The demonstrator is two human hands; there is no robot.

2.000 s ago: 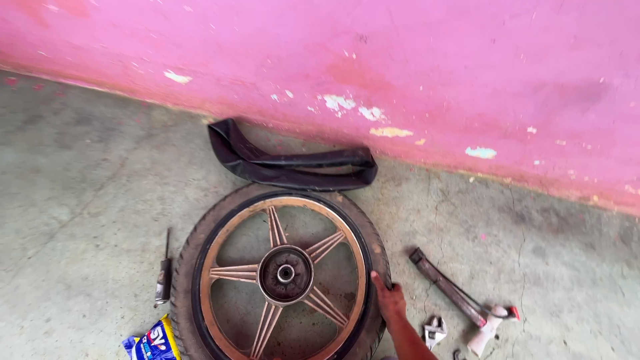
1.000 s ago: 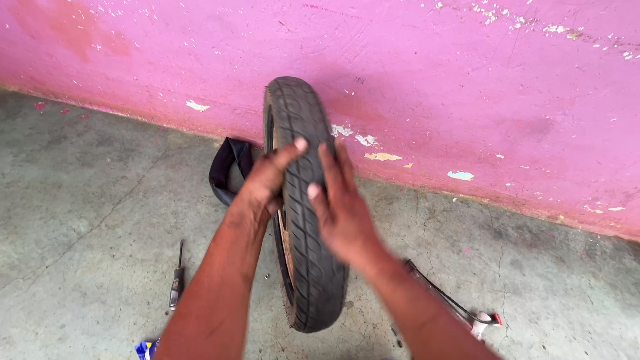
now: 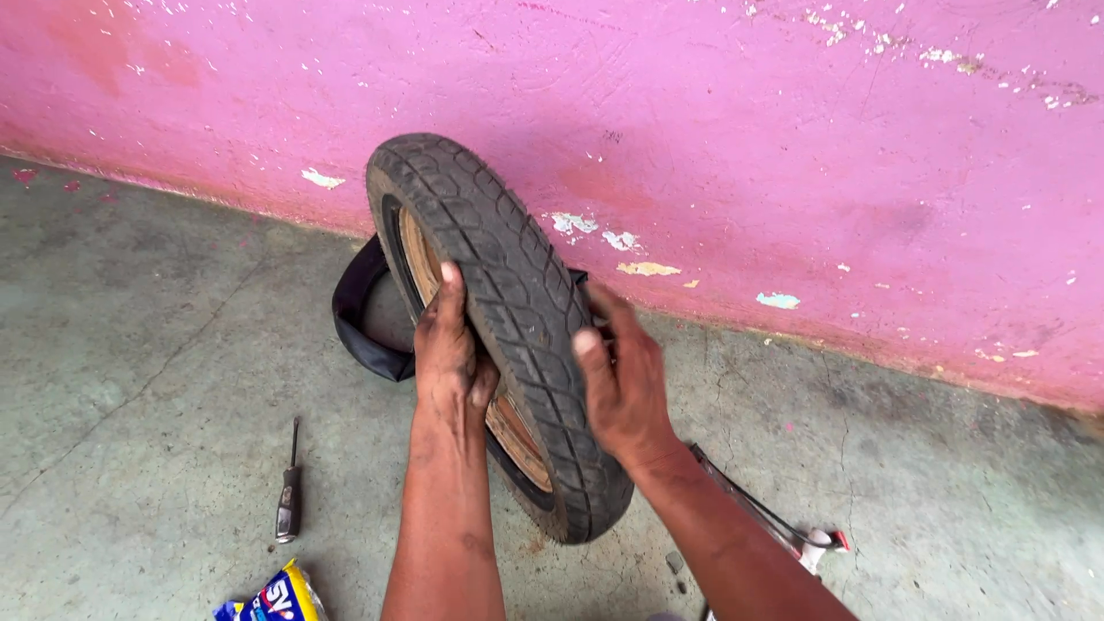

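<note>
A motorcycle wheel with a black treaded tire [image 3: 526,319] stands tilted on the concrete floor, its tread facing me and its top leaning left. Part of the bronze-coloured rim [image 3: 517,440] shows on its left side. My left hand [image 3: 448,354] grips the tire's left sidewall, the thumb up near the tread and the other fingers partly hidden inside the wheel. My right hand [image 3: 625,379] is at the tire's right side, fingers bent and apart; whether it touches the rubber cannot be told. Behind the wheel lies a black inner tube [image 3: 354,302], partly covered.
A screwdriver [image 3: 290,500] lies on the floor at the left, above a blue and yellow packet [image 3: 280,595]. At the lower right lies a tool with a red and whitish end [image 3: 815,548], partly behind my right forearm. A pink wall [image 3: 733,155] with peeling paint rises behind.
The wheel lay flat two seconds ago, then stood upright; now its top leans left. My left hand has gone from the tread to the left sidewall, and my right hand to the right side.
</note>
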